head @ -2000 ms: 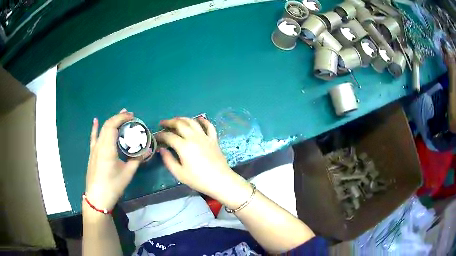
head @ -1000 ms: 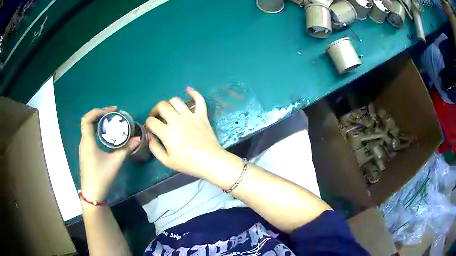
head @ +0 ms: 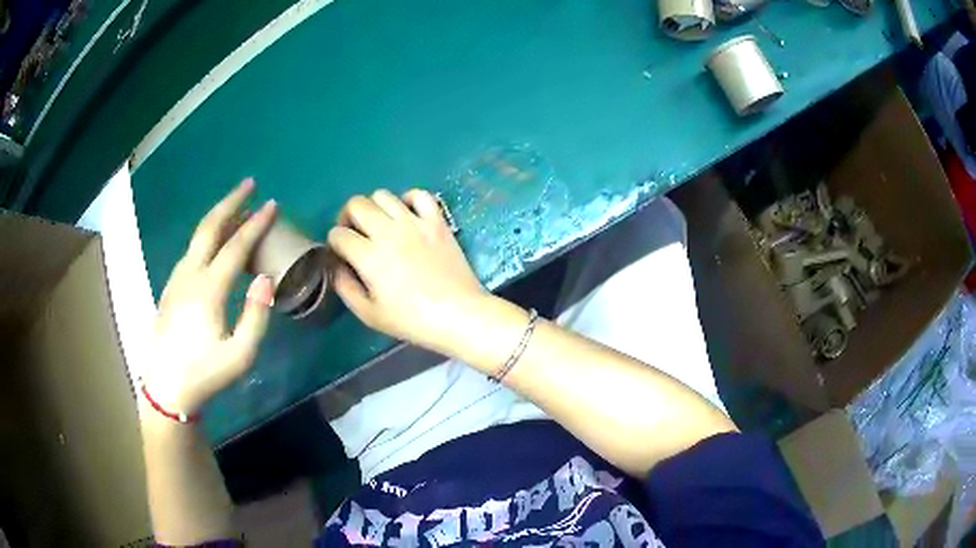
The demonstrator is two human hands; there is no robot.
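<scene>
A beige body shell [head: 287,255] lies near the bench's front edge at left, its dark round mouth turned towards me. My left hand [head: 212,300] is beside the shell's left side, fingers spread, with the thumb near the mouth; I see nothing held in it. My right hand [head: 394,262] is curled at the shell's right side, palm down, its fingertips by the cup. The fingers hide most of the handle part; only a small end shows past the knuckles. The white patch in the cup does not show from this side.
A beige cylinder [head: 746,75] stands on the green bench at right, with more cylinders [head: 686,17] at the top edge. An open carton [head: 899,161] of small beige parts is below right, clear bags [head: 929,396] beside it. A large carton [head: 64,375] and white sheet [head: 113,219] are left.
The shell has turned, so its white-patched face no longer shows and a dark mouth does. My left hand has opened off it. The view has shifted, moving the cylinders up.
</scene>
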